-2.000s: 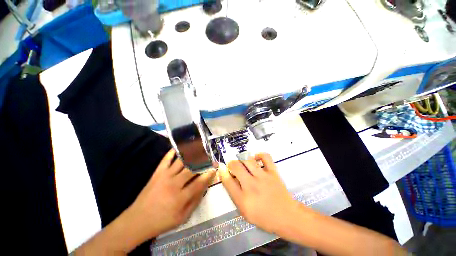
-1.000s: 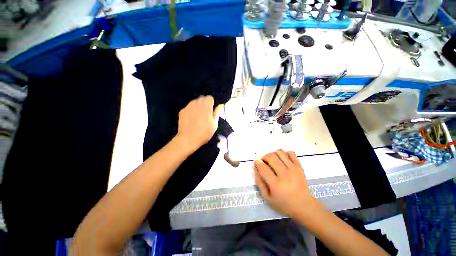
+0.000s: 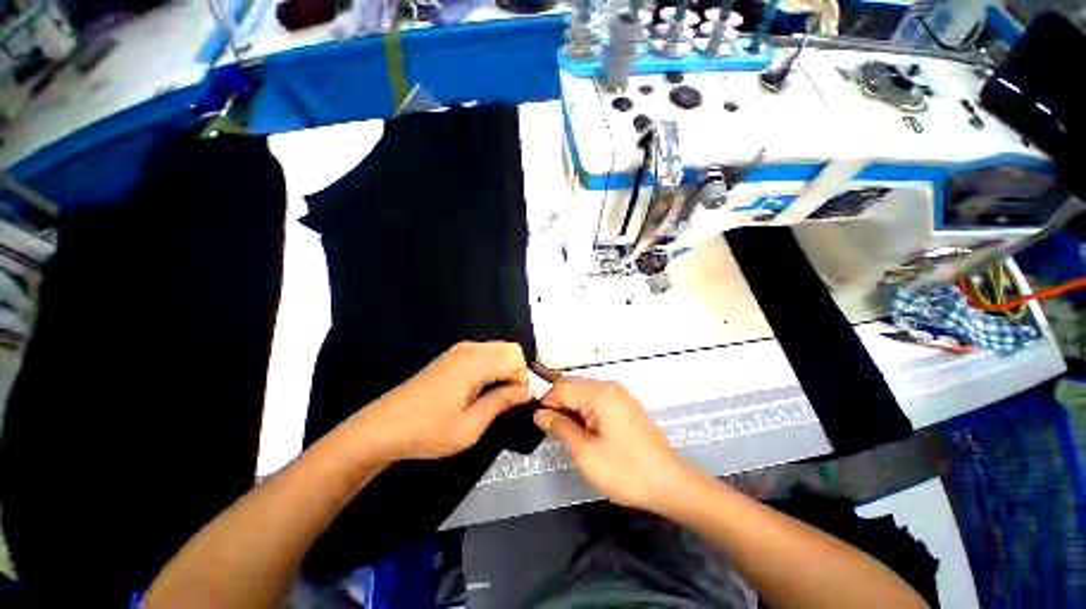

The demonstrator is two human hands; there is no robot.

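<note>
A black cut panel (image 3: pixel 417 238) lies on the white table left of the sewing machine (image 3: pixel 762 143). My left hand (image 3: pixel 459 399) pinches its right edge near the table's front. My right hand (image 3: pixel 607 440) pinches the same edge just beside it, fingertips almost touching the left ones. A small white piece (image 3: pixel 538 384) shows between the fingertips; I cannot tell what it is. The needle area (image 3: pixel 613 262) has no cloth from this panel under it. A narrow black strip (image 3: pixel 816 333) lies right of the needle.
Another large black panel (image 3: pixel 143 345) lies at the far left. A ruler tape (image 3: pixel 738 419) runs along the table's front edge. A checked cloth (image 3: pixel 959 319) lies at the right end. A blue basket (image 3: pixel 1024 476) stands below right. Black pieces (image 3: pixel 857 535) lie on a white board below the table.
The panel's right edge lies straighter and nearer the front. My left hand has moved down toward me, and my right hand has moved left and taken hold of the edge.
</note>
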